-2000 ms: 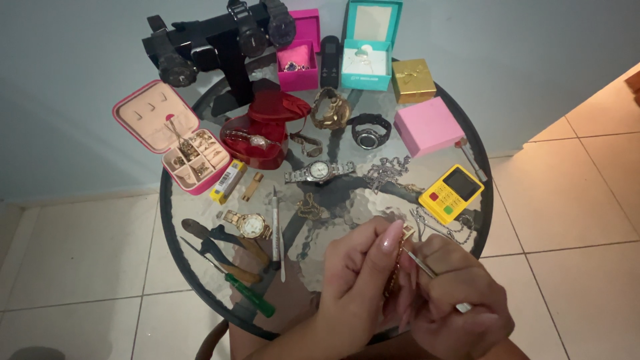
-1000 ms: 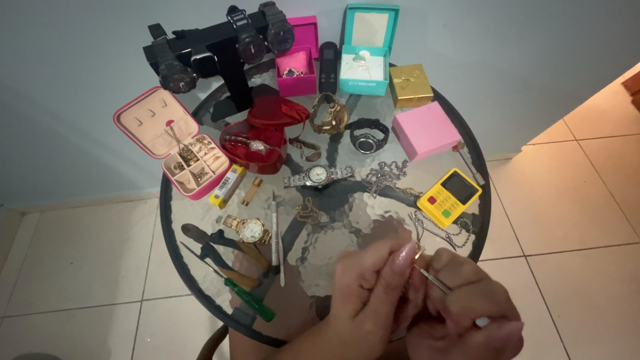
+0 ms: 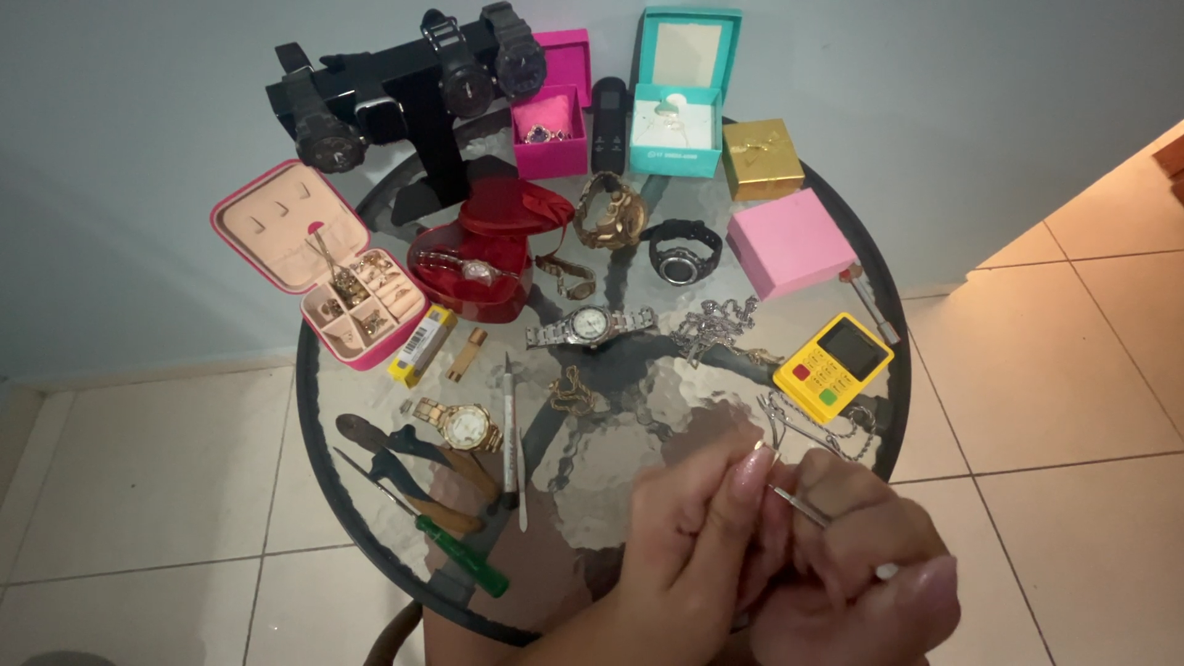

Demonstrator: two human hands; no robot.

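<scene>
At the near right of the round glass table, my left hand pinches a small gold-coloured piece between thumb and finger; most of it is hidden. My right hand is closed around a thin metal tool, its tip against the piece at my left fingertips. The tool's pale end shows beside my right thumb. Just beyond my hands lie small pliers or tweezers, partly hidden, and a silver chain. A gold chain is farther left.
Pliers, a green-handled screwdriver, a craft knife and a gold watch lie at left. A steel watch is central, a yellow card reader right. Jewelry boxes and a black watch stand line the back.
The gold-coloured links seen hanging between my hands two seconds ago are now mostly hidden. My hands stay close together, with the thin tool still in my right hand.
</scene>
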